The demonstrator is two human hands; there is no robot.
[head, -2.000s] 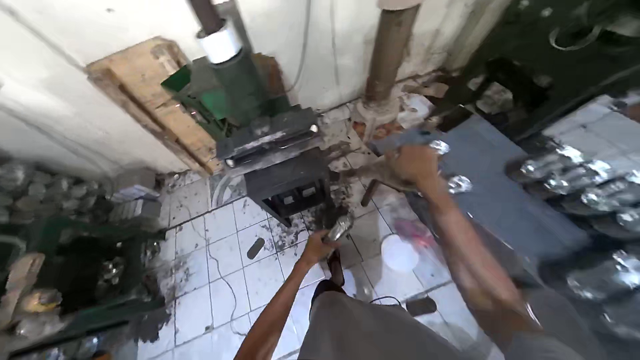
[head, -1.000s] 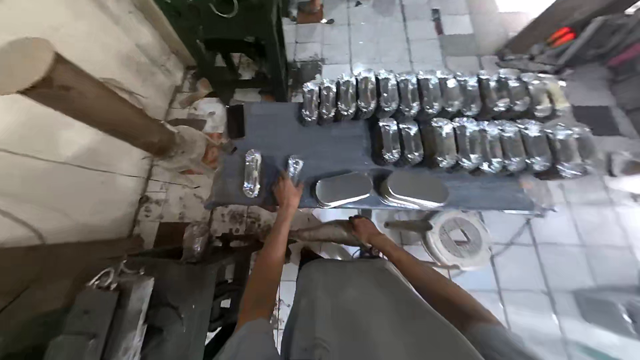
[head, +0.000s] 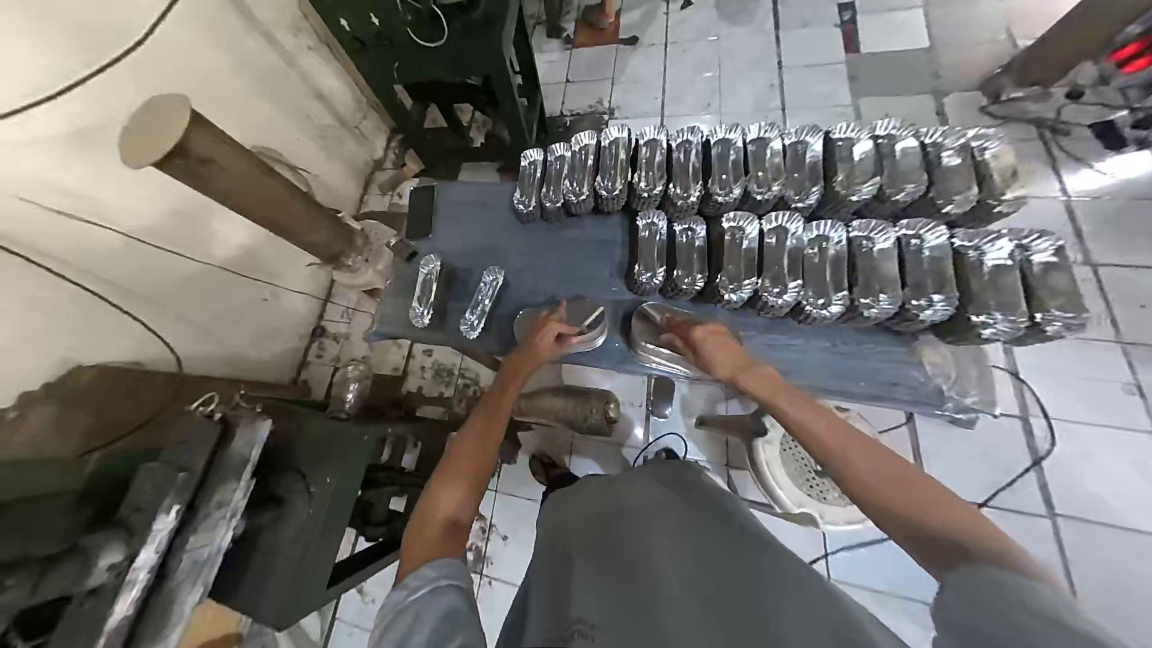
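Note:
On the dark table, my left hand (head: 546, 338) rests at a small stack of flat oval foil sheets (head: 589, 338), its fingers on the top one; whether it grips one cannot be told. My right hand (head: 706, 346) is on a second, thicker oval stack (head: 664, 358), fingertips over its top, and its hold is unclear too. Left of my left hand lie two separate narrow fluted foil cups, one near (head: 481, 302) and one farther left (head: 425, 290). Two long rows of nested foil cups, a back row (head: 687, 171) and a front row (head: 781, 261), stand on the table's right part.
A green machine with metal bars (head: 207, 504) stands at the lower left. A brown post (head: 261, 184) rises beside the table (head: 558, 243), where a phone (head: 420, 211) lies. A white plastic stool (head: 810, 463) and a cable (head: 1026, 468) are at the right.
The view has turned from the machine to the table. My left hand has left the small foil cup and is at the left oval stack; my right hand has come to the right stack.

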